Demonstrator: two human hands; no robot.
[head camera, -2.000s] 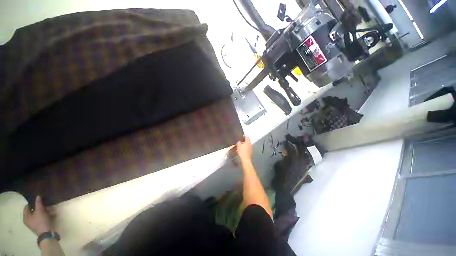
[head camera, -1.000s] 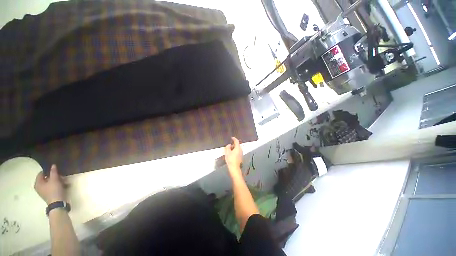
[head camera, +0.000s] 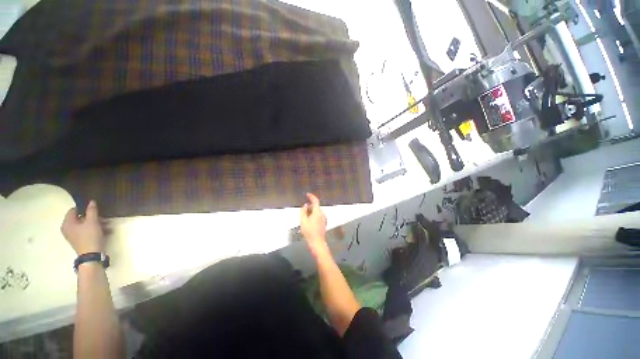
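A dark brown-purple plaid fabric panel (head camera: 231, 181) lies across the table, its long straight edge towards me. A plain black cloth band (head camera: 224, 116) lies between this strip and the wider, slightly rumpled plaid area (head camera: 231, 42) behind. My left hand (head camera: 84, 228), with a dark wristband, pinches the panel's edge at its left end, by the curved cut-out. My right hand (head camera: 313, 219) holds the same edge lightly with its fingertips, left of the panel's right corner. Any cloth layers beneath are hidden.
A straight-knife cutting machine (head camera: 509, 105) stands at the right, its flat base plate (head camera: 387, 160) close to the cloth's right edge. A dark oblong object (head camera: 424, 160) lies beside the plate. Fabric scraps (head camera: 484, 203) lie below the table edge. Small marks or bits (head camera: 14, 279) show at the left.
My right hand has moved left along the edge, away from the panel's right corner. My left hand stays at the left end. The view has turned and shifted.
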